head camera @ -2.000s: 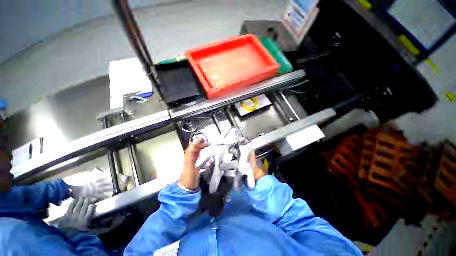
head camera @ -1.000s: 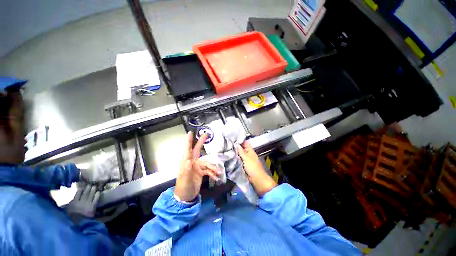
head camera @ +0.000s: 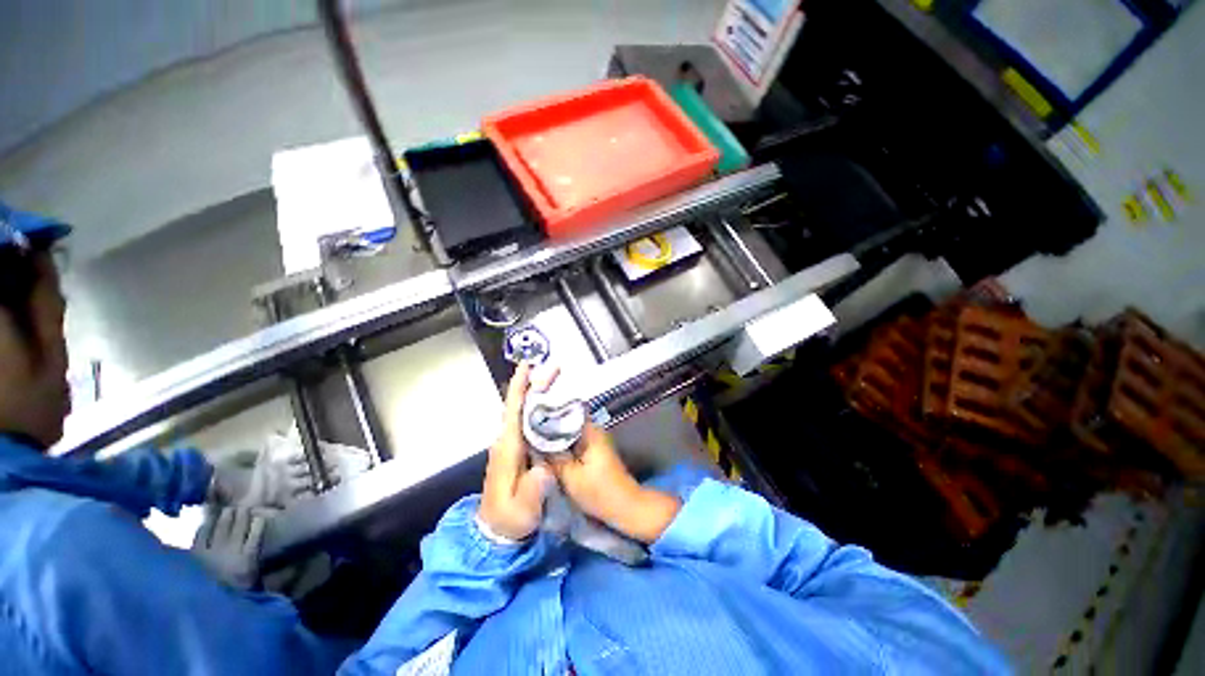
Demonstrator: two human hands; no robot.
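A silvery-grey bundle (head camera: 555, 424) with a rounded upper end stands between my two bare hands, in front of the near conveyor rail (head camera: 720, 337). My left hand (head camera: 511, 482) lies along its left side with the fingers pointing up. My right hand (head camera: 611, 486) is closed around its right side. A grey part shows below my hands. The bundle's middle is hidden by my hands. A small round item with dark markings (head camera: 526, 346) lies just beyond my left fingertips, between the rails.
A red tray (head camera: 601, 152), a black tray (head camera: 465, 198) and a green tray (head camera: 711, 126) sit behind the far rail (head camera: 608, 233). A yellow ring (head camera: 649, 252) lies between the rails. A white box (head camera: 782, 333) is at the near rail. Orange-brown carriers (head camera: 1011, 383) are at right. A gloved person works at left.
The white-grey bundle was spread and loose over the near rail; it is now compact between my hands. My left hand has moved from open beside it to against it.
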